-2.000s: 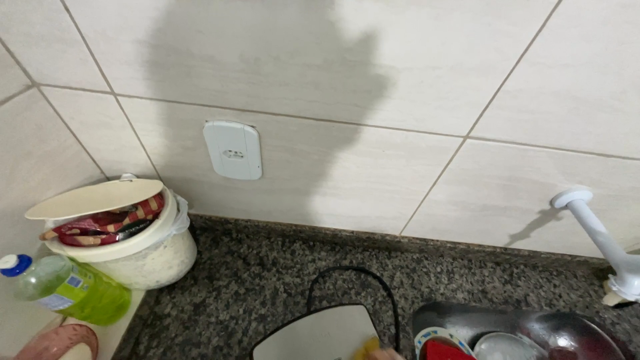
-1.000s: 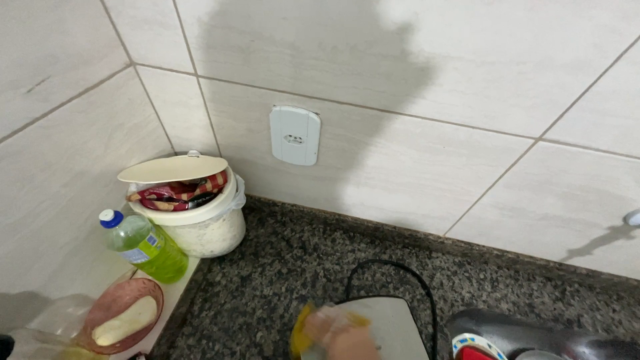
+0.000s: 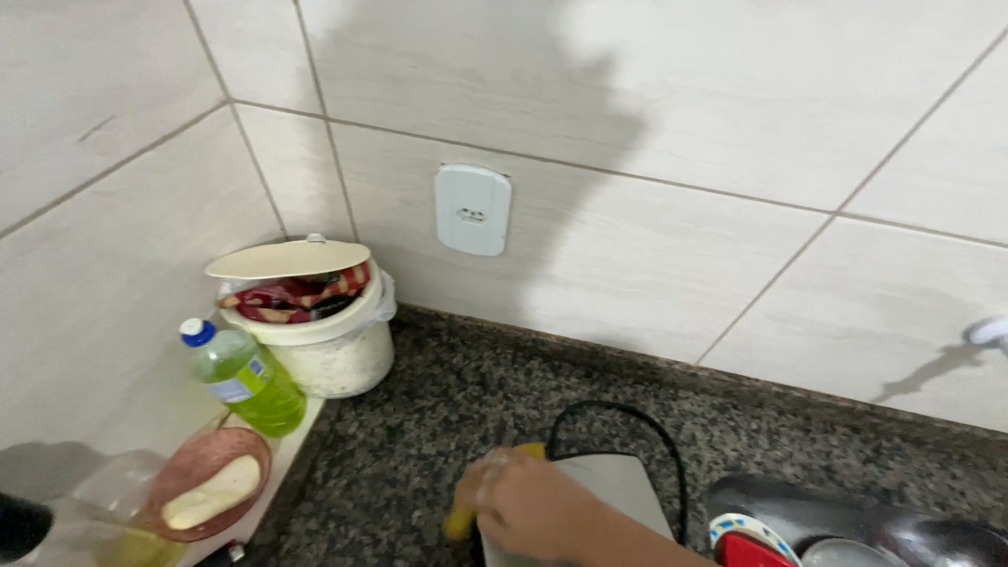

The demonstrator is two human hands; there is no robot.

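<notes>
My right hand [image 3: 524,496] is closed on a yellow sponge or cloth [image 3: 460,521], partly hidden and blurred by motion. The hand is over the left side of a flat appliance with a light grey top [image 3: 618,482], which stands on the dark speckled granite counter [image 3: 409,472]. A black cord [image 3: 669,441] loops behind the appliance. The cord's end is hidden. My left hand is out of view.
A cream bin [image 3: 339,362] with its lid ajar stands in the corner, beside a bottle of green liquid [image 3: 264,398]. Nearer lies a pinkish dish [image 3: 185,472] with a pale bar. A wall socket [image 3: 472,211] is above; a dark sink [image 3: 890,516] holds dishes.
My right hand, barely visible at the bottom edge two seconds ago, now reaches further in with the yellow sponge or cloth, at the appliance's left side. The view has swung left.
</notes>
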